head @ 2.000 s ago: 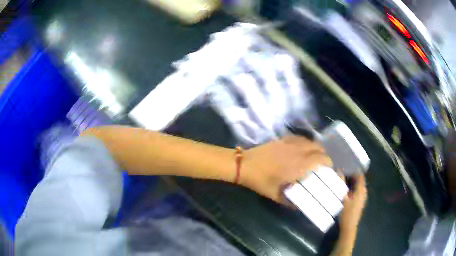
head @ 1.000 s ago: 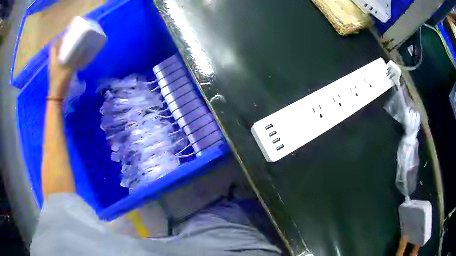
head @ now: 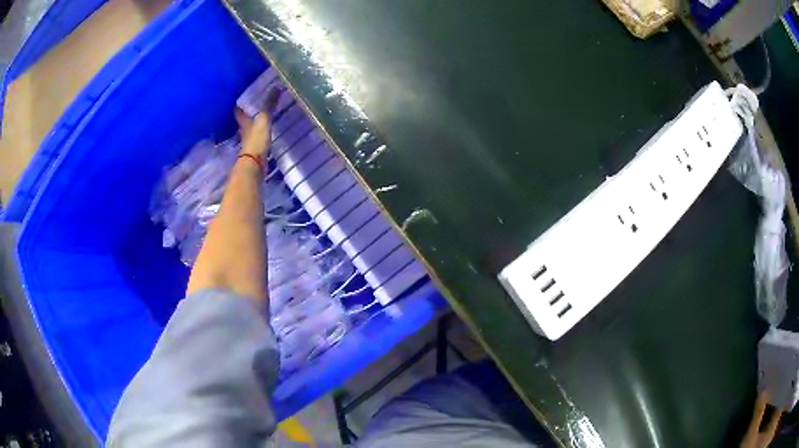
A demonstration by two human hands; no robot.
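Observation:
My left hand (head: pixel 256 131), with a red string on the wrist, reaches into the blue bin (head: pixel 83 262) and grips a white outlet unit (head: pixel 257 93) at the far end of a row of units (head: pixel 337 210). Its fingers are partly hidden. My right hand (head: pixel 767 422) is cut off by the lower right edge; its fingers are on another outlet unit (head: pixel 781 363). A bagged cord (head: pixel 771 245) runs from that unit to the far end of the white bench power strip (head: pixel 635 210), where its plug (head: pixel 745 103) sits.
Bagged cords (head: pixel 302 302) lie in the bin beside the row. The dark green bench mat (head: pixel 456 114) has a glossy front edge along the bin. A yellowish block (head: pixel 644 13) lies at the back by the post. Small clear scraps lie near the bench edge.
My left hand has lowered its unit from above the bin to the end of the row. The view has shifted, and my right hand and its unit now sit closer to the right edge.

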